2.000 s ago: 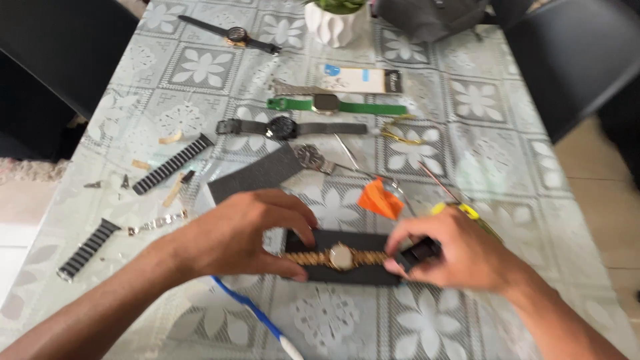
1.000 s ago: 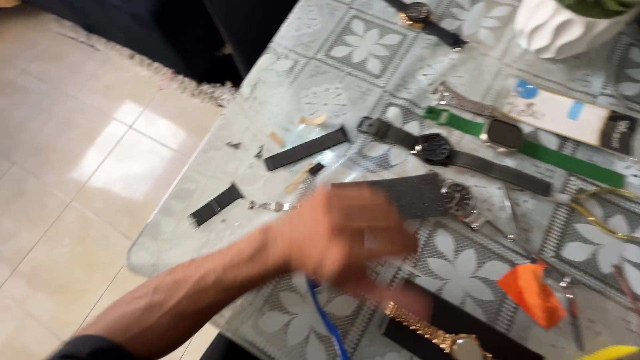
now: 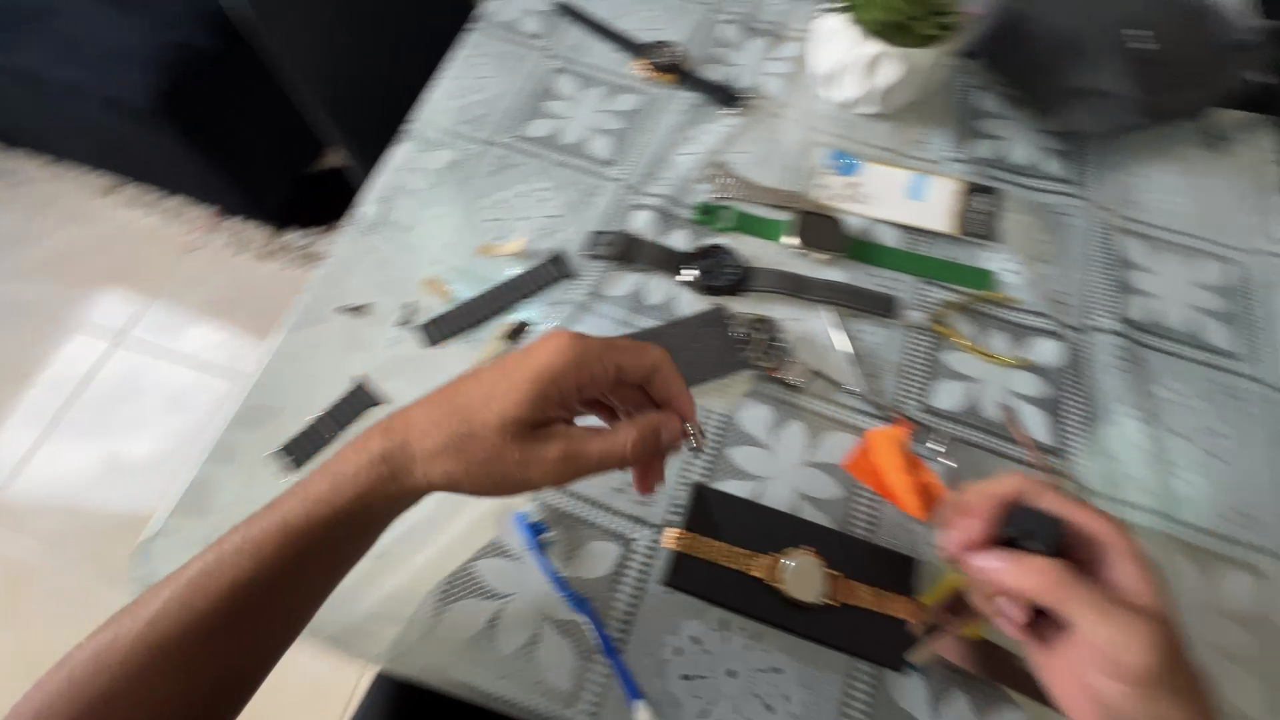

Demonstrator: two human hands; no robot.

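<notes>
My left hand [image 3: 560,415] is over the table's middle, thumb and fingers pinching a small silver metal piece [image 3: 692,435], perhaps a bracelet link. My right hand [image 3: 1070,590], at the lower right, holds a small black object [image 3: 1032,528]; blur hides what it is. Between and below the hands, a gold-tone wristwatch [image 3: 803,576] lies across a black rectangular pad [image 3: 725,515], its right end near my right fingers. An orange cloth or piece [image 3: 895,468] lies just above the pad. Left of the pad is a blue toothbrush-like brush [image 3: 575,600]. A dark grey flat piece [image 3: 690,345] lies behind my left hand.
Farther back lie a black-faced watch [image 3: 718,270], a green-strapped smartwatch [image 3: 822,234], a silver-tone watch [image 3: 760,345], a printed card [image 3: 890,195] and a black-strapped watch [image 3: 660,60]. Black link straps [image 3: 497,298] lie left. A white plant pot [image 3: 865,65] stands at the back.
Two seconds ago both hands were at the ends of the gold-tone watch; my left hand has since moved away from it and now holds a small silver piece. The view has swung left and partly back.
</notes>
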